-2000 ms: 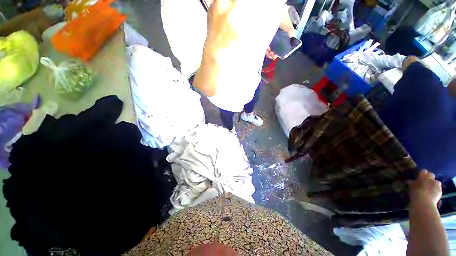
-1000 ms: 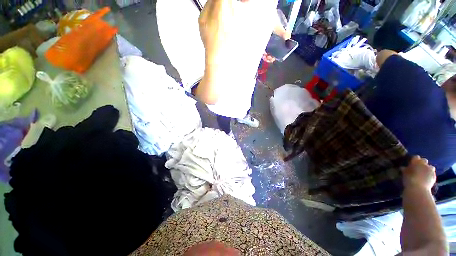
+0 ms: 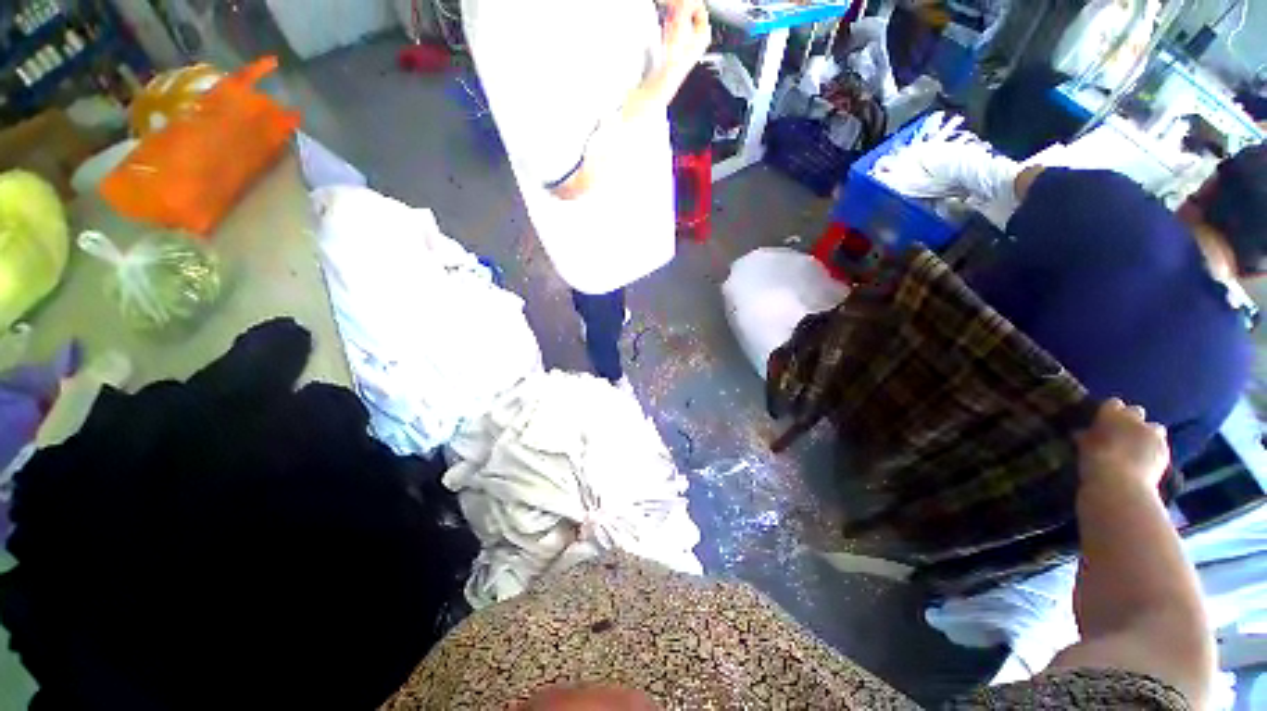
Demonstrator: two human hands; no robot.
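My right hand (image 3: 1128, 445) reaches out at the right with its fingers curled over the top edge of the brown-dark plaid cloth (image 3: 945, 396). The cloth hangs spread out and slanting over a support that is mostly hidden. My left hand is not in view. A large heap of black cloth (image 3: 229, 542) lies at the left on the pale green-grey table (image 3: 278, 264).
An orange bag (image 3: 202, 153) and a bag of green lumps (image 3: 164, 278) lie on the table. White cloth piles (image 3: 577, 486) stand beside it. A person in white (image 3: 591, 167) stands ahead. A person in navy (image 3: 1112, 292) bends near a blue crate (image 3: 889, 202). Scraps litter the floor.
The person in white has shifted and turned; the phone no longer shows. The navy-clad person's head has come into view. My right hand stays on the plaid cloth while the view shifts slightly.
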